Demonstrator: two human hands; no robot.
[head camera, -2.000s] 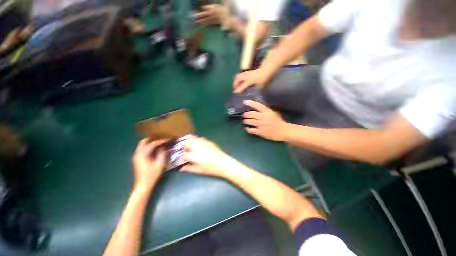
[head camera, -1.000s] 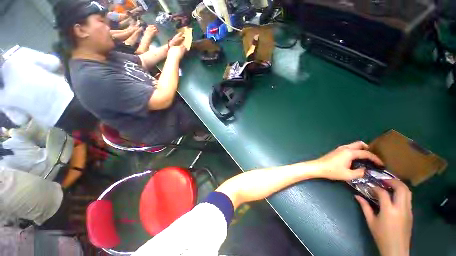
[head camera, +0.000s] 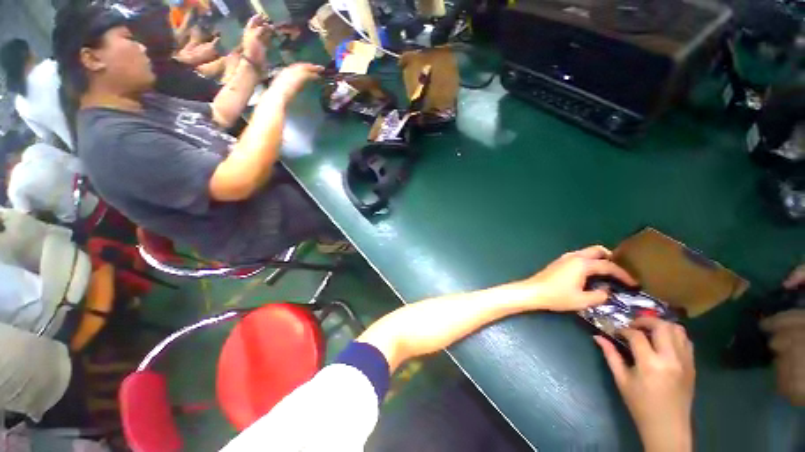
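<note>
An open carton lies on the green bench at right, its tan lid folded back on the far side. Shiny bagged contents with silver, dark and a bit of red show in the box. My left hand grips the box's left end, fingers curled over its corner. My right hand holds the near right side, fingertips on the bag and box edge. The box's underside and near wall are mostly hidden by my hands.
A black curved part lies near the bench edge. Beyond it stand open cartons and a brown stereo unit. A seated person is at left, beside a red stool. Another person's hand shows at the right rim.
The view swung left, then shifted slightly. The bag now shows more openly between my hands. The seated person's arm has reached forward, and another person's hands have appeared at the right.
</note>
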